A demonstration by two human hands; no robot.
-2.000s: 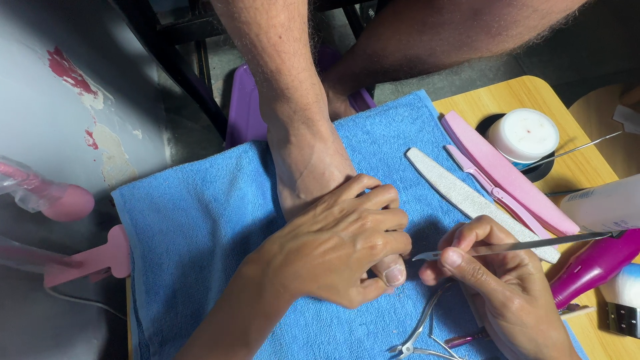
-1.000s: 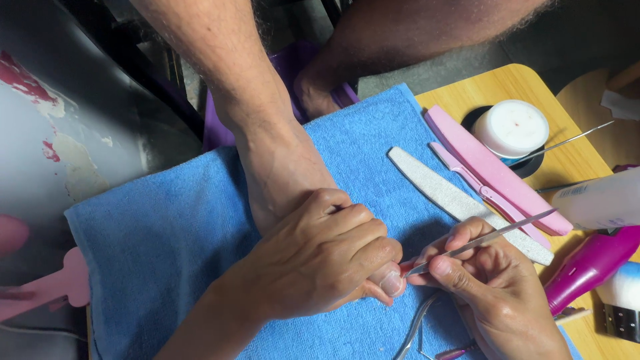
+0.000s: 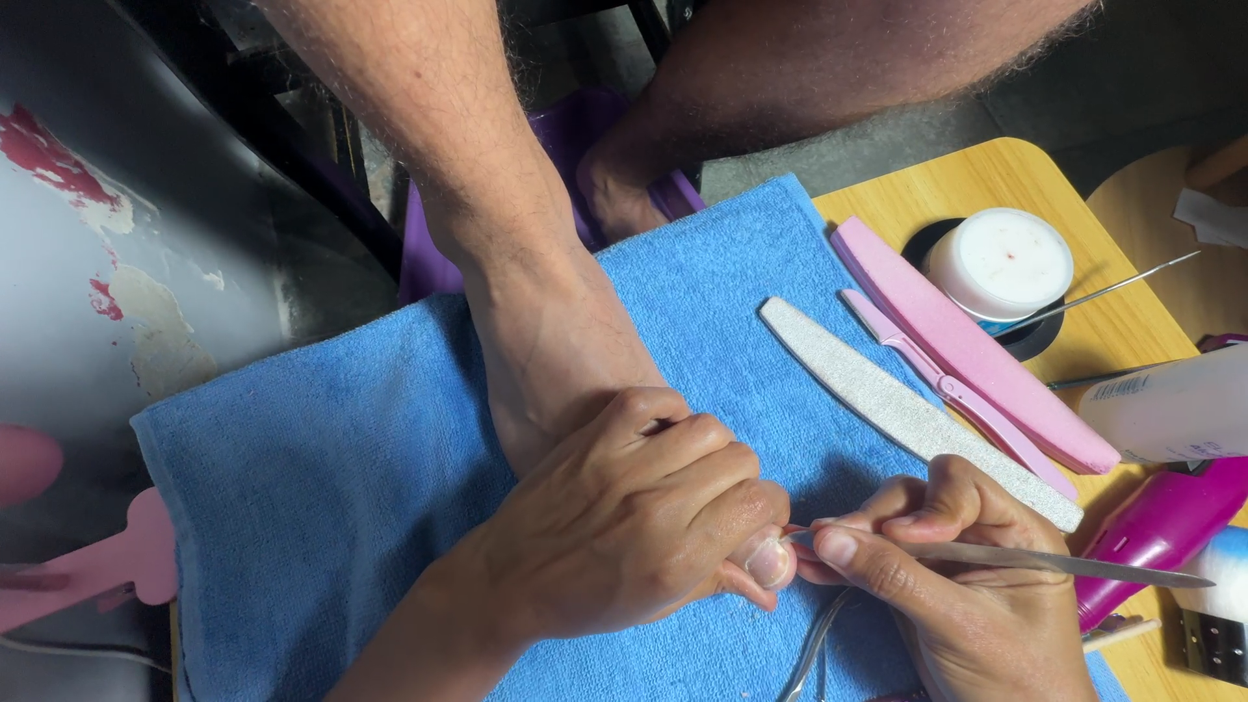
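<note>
My left hand [image 3: 634,517] is wrapped over the toes of another person's foot [image 3: 561,341], which rests on a blue towel [image 3: 283,487]. The big toe's nail [image 3: 768,563] shows beside my left thumb and fingers. Pinched between the thumb and fingers of my right hand [image 3: 955,575] is a thin metal nail tool [image 3: 1053,561]; its narrow tip is at the side of the big toenail, and its flat pointed end sticks out to the right. Part of a metal nipper [image 3: 814,648] lies on the towel under my right hand, mostly hidden.
Right of the foot lie a grey nail file [image 3: 907,409], a pink folding razor [image 3: 951,390] and a pink nail buffer [image 3: 975,341]. Beyond are a white-topped jar [image 3: 1009,258], a translucent bottle [image 3: 1160,409] and a magenta device [image 3: 1150,531] on a wooden table [image 3: 985,185]. A pink stand [image 3: 117,556] is at left.
Two seconds ago the tool's tip was a little away from the big toe; now it is at the nail's side. My right hand has come closer to my left hand, which still holds the foot.
</note>
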